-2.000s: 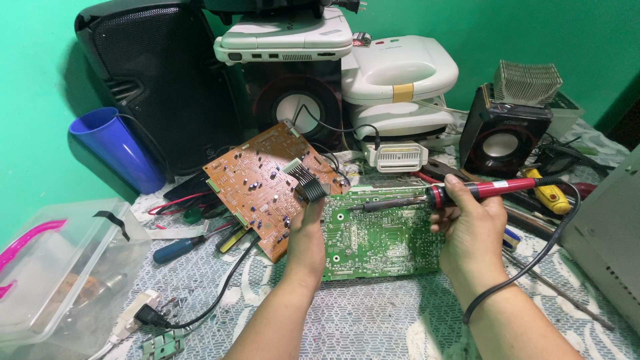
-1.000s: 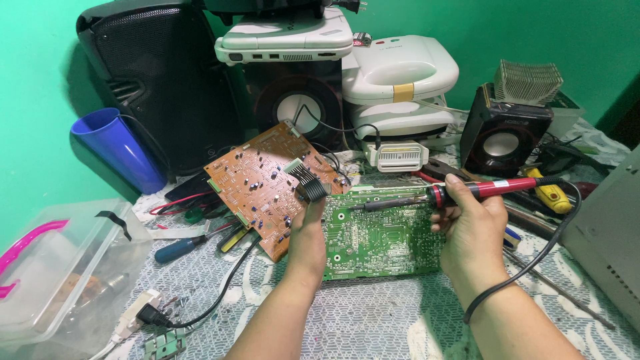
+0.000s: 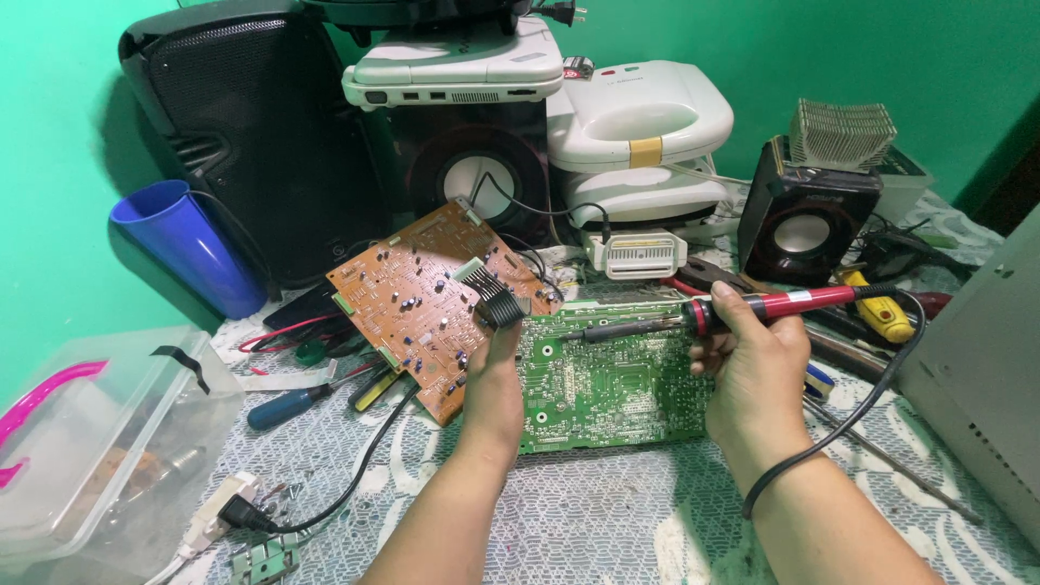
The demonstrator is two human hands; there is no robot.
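Note:
My right hand [image 3: 756, 366] is closed around the red and black handle of a soldering iron [image 3: 800, 301]. Its dark tip points left and lies over the upper left part of a green circuit board [image 3: 626, 398]. My left hand [image 3: 493, 390] grips the left edge of that board, beside a black ribbon cable [image 3: 497, 301]; its fingers are partly hidden behind the board. The ribbon cable runs to a brown circuit board [image 3: 406, 301] dotted with small components, which is tilted behind my left hand. The iron's black cord loops down across my right wrist.
A clear plastic box [image 3: 97, 439] stands at left, near a blue cup [image 3: 191, 244] and a blue-handled screwdriver [image 3: 284, 408]. A power plug [image 3: 244, 513] lies in front. Speakers [image 3: 804, 219], a white laptop [image 3: 455, 69] and a white appliance [image 3: 642, 114] stand behind. A grey metal casing [image 3: 975, 366] is at right.

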